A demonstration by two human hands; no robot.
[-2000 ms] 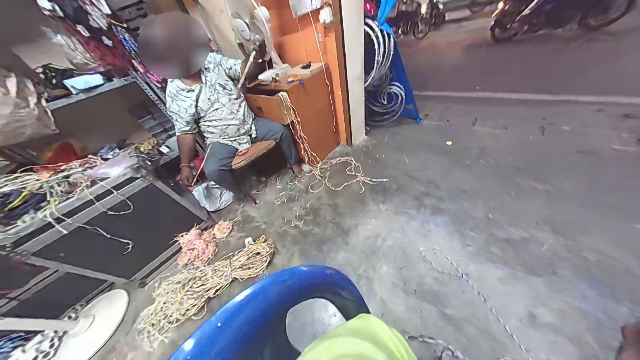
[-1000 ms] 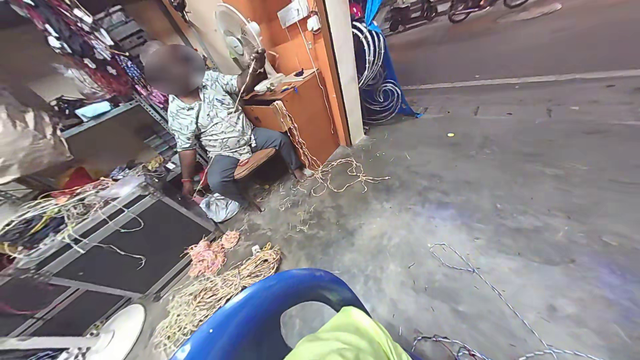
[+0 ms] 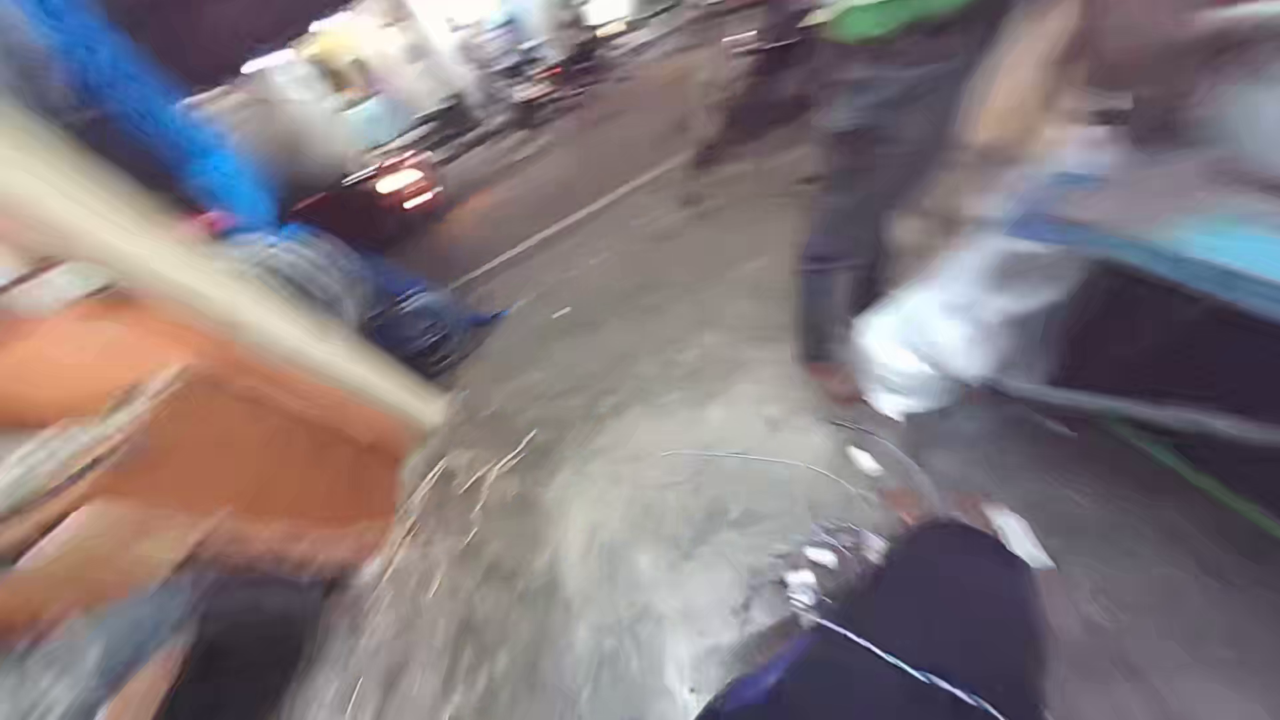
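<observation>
Neither my left hand nor my right hand is in the picture. A thin light-coloured cord (image 3: 895, 660) crosses a dark-clothed knee or leg (image 3: 960, 610) at the bottom. Beside that leg, on the grey floor, lies a blurred tangle of cord with small white pieces (image 3: 820, 558). A thin pale strand (image 3: 765, 458) curves over the floor above it. Strong blur hides finer detail.
An orange cabinet (image 3: 290, 470) and a pale post (image 3: 230, 270) stand left, with coiled hoses (image 3: 430, 325) behind. A person in dark trousers (image 3: 850, 200) stands near a white bag (image 3: 910, 350) and a blue-edged table (image 3: 1150, 250). A lit vehicle (image 3: 390, 185) is on the road.
The view has swung far to the right. The blue chair and the rope heaps seen earlier have left the picture; a standing person and a dark-clothed leg have come into it.
</observation>
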